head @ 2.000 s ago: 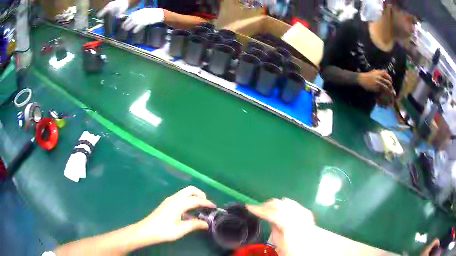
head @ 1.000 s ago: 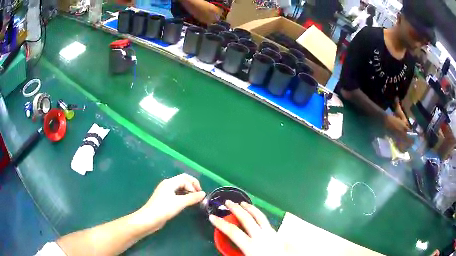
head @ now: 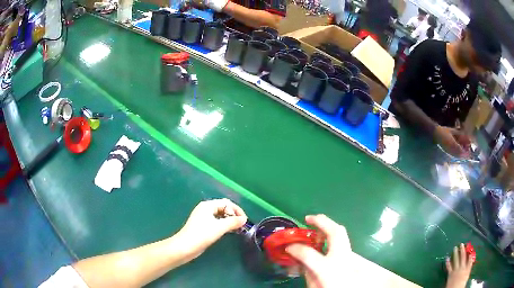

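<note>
A black housing (head: 256,256) stands open-topped in front of me at the bottom centre. My right hand (head: 332,247) holds a red flared ring (head: 284,246) tilted over the right part of the housing's mouth. My left hand (head: 217,222) is at the housing's left rim, with fingertips pinched on a small dark piece, perhaps a wire or part; it is too small to name. The inside of the housing is partly hidden by the ring.
Part-assembled unit (head: 174,73) with red top on the far green belt. Rows of black housings (head: 313,84) on a blue strip beside an open carton (head: 375,59). Loose red ring (head: 77,135), white bundle (head: 117,163) and rolls at left. Person (head: 445,84) opposite; another person's hand (head: 460,264) lower right.
My right hand has raised the red ring from beside the housing to over its mouth. My left hand stays at the left rim. The part-assembled unit appears further right. Another hand has appeared at lower right.
</note>
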